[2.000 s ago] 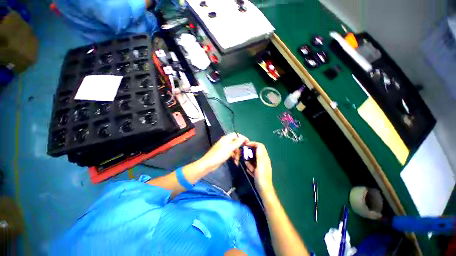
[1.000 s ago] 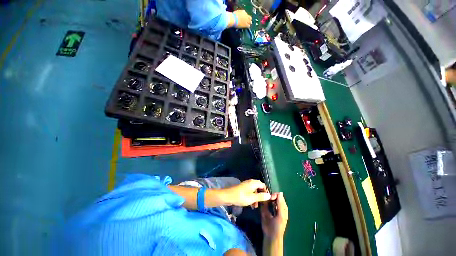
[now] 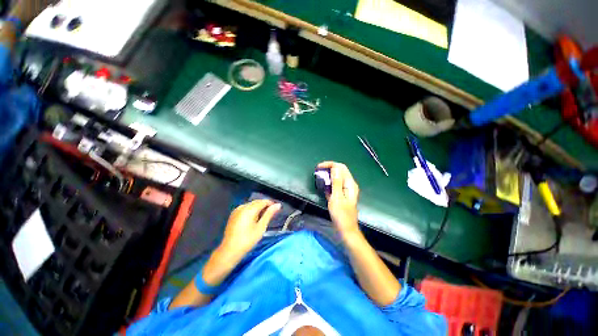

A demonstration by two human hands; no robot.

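Observation:
My right hand (image 3: pixel 344 197) holds a small black device (image 3: pixel 322 180) in its fingertips over the front edge of the green bench mat (image 3: pixel 262 141). A pale patch shows on the device's side; the rest is covered by the fingers. My left hand (image 3: pixel 246 226) is off the device, to its left and nearer my body, above my lap. Its thumb and fingers are bent near each other, and nothing is seen in it. A blue wristband is on the left wrist.
Tweezers (image 3: pixel 373 156), a blue marker pen (image 3: pixel 425 167) on white tissue and a pale round pot (image 3: pixel 428 117) lie right. The blue screwdriver (image 3: pixel 518 97) hangs at upper right. Wire leads (image 3: pixel 294 98), a clear dish (image 3: pixel 246 74) and a white bottle (image 3: pixel 274 58) stand behind. A black foam tray (image 3: pixel 79 230) is left.
The view has swung right, bringing the screwdriver, pen and red tray into sight. My left hand has come away from the device and moved back left; my right hand still holds it.

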